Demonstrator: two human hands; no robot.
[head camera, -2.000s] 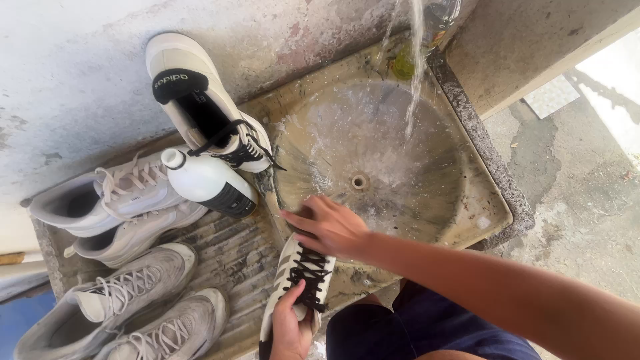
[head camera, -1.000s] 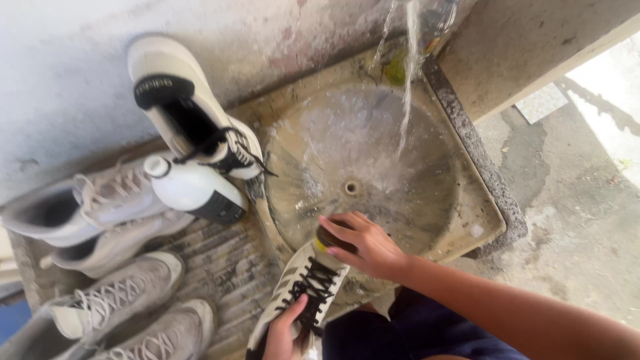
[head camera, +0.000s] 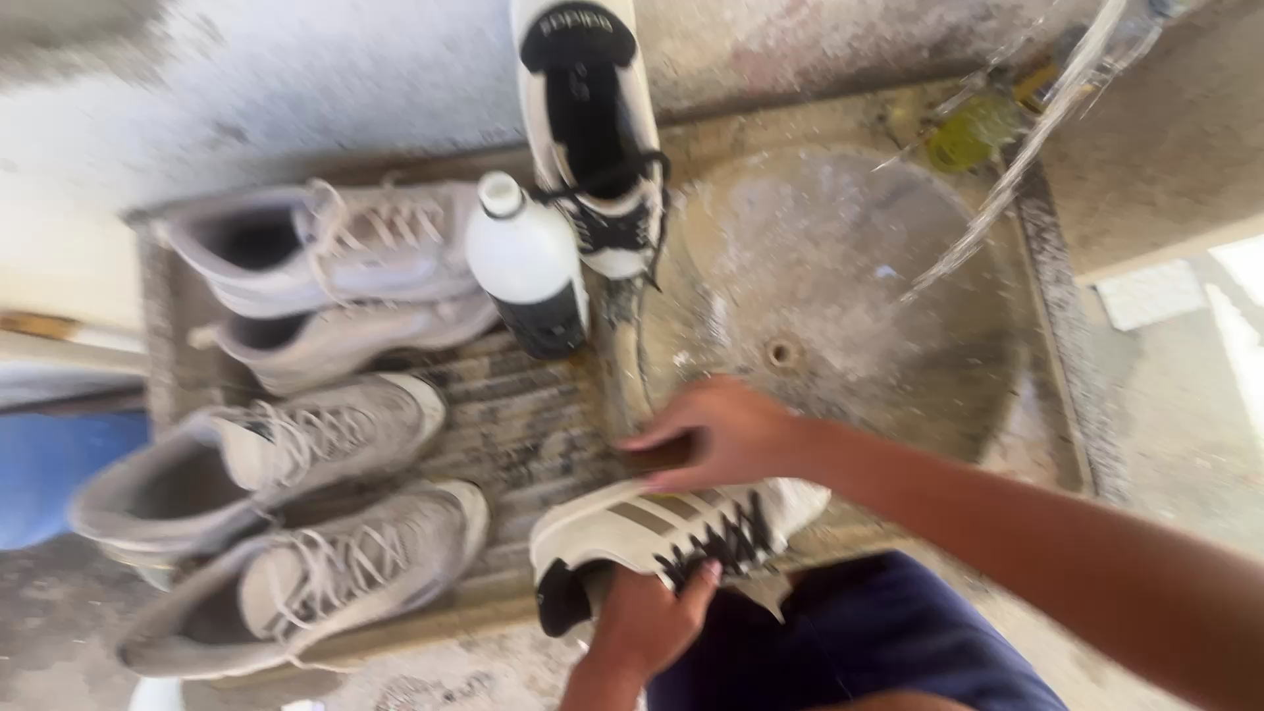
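A white adidas sneaker (head camera: 612, 518) with dark stripes and black laces lies sideways over the sink's front edge. Inside its opening sits my left hand (head camera: 652, 612), the thumb on the laces. My right hand (head camera: 726, 434) curls round a small brown object (head camera: 671, 452), probably a brush or sponge, against the shoe's upper side; its shape is mostly hidden. The matching sneaker (head camera: 592, 128) rests by the wall, beyond a white plastic bottle (head camera: 523, 247) with a dark label. Water (head camera: 1027, 158) falls into the round stone basin (head camera: 849, 267).
Several pale laced sneakers (head camera: 346, 434) stand on the ribbed washboard (head camera: 513, 425) left of the basin. A yellow-green object (head camera: 968, 133) lies at the basin's back right corner. The sink's speckled rim (head camera: 1066, 326) runs along the right, and a blue object (head camera: 69, 474) is at far left.
The held sneaker has turned from upright in view to nearly crosswise, toe to the right. My right hand has moved from its toe to its side. The view has shifted.
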